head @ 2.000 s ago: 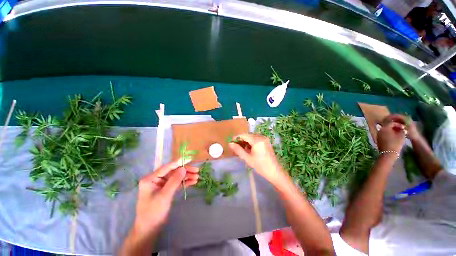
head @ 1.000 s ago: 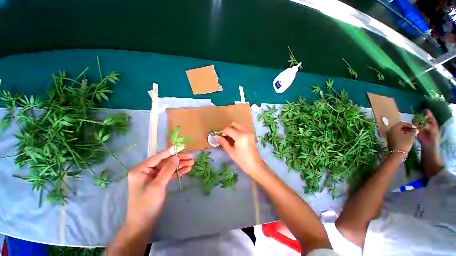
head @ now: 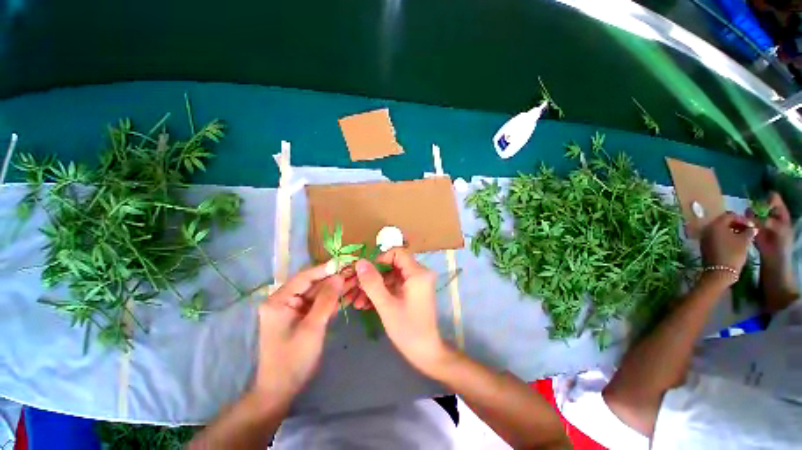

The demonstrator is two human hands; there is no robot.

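Note:
My left hand (head: 303,308) pinches a green stem with a leaf sprig (head: 339,248) standing above the fingertips, over the lower left of the cardboard work pad (head: 413,206). My right hand (head: 400,303) holds a small leaf sprig (head: 374,257) at its fingertips, close against the stem; whether the two pieces touch is hidden by the fingers. The round white glue cup (head: 390,237) lies on the pad just above my right hand. The small leaf cluster below the pad is mostly hidden by my hands.
A spiky branch pile (head: 114,228) lies left, a dense leaf pile (head: 589,237) right. Beyond the pad are a cardboard scrap (head: 370,135) and a white glue bottle (head: 519,132). At right, another person's hands (head: 730,242) work near a second cardboard (head: 696,189).
My right hand has moved from the glue cup left and down to my left hand with its small sprig. The two hands now meet at the stem.

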